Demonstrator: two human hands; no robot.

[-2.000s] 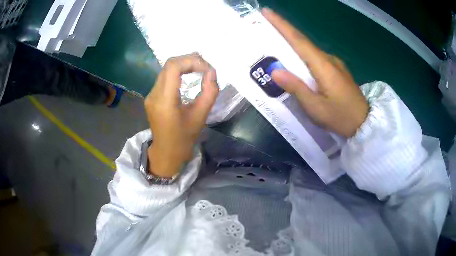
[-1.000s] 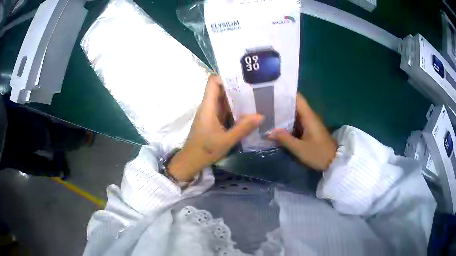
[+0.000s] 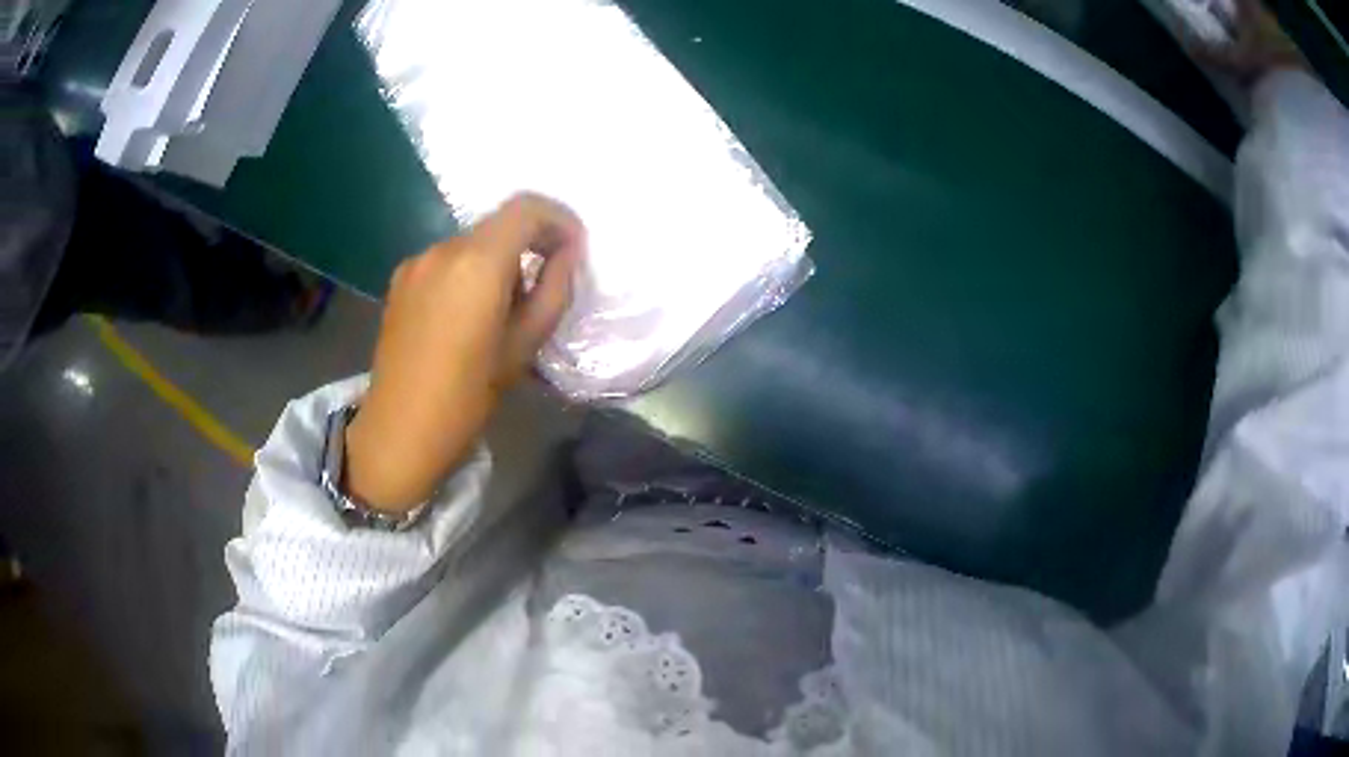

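A stack of clear poly bags (image 3: 651, 178) lies on the green bench top, glaring white, with crinkled edges. My left hand (image 3: 481, 303) is at its near left edge, thumb and forefinger pinched together on the film there; how many layers they hold cannot be told. My right hand (image 3: 1258, 42) is far out at the top right edge of the picture, small and blurred. It is at a shiny whitish item (image 3: 1201, 18) cut off by the frame; whether it grips this cannot be told.
White folded card pieces with slots (image 3: 222, 82) lie at the upper left. A pale curved rail (image 3: 1087, 82) runs along the far side of the green bench (image 3: 962, 296). Another person's dark-clothed limb (image 3: 163, 266) shows at left, above the grey floor with a yellow line.
The watch box that both hands held one second ago is gone from the middle. My right hand has moved far to the upper right; my left hand has moved left onto the bag stack.
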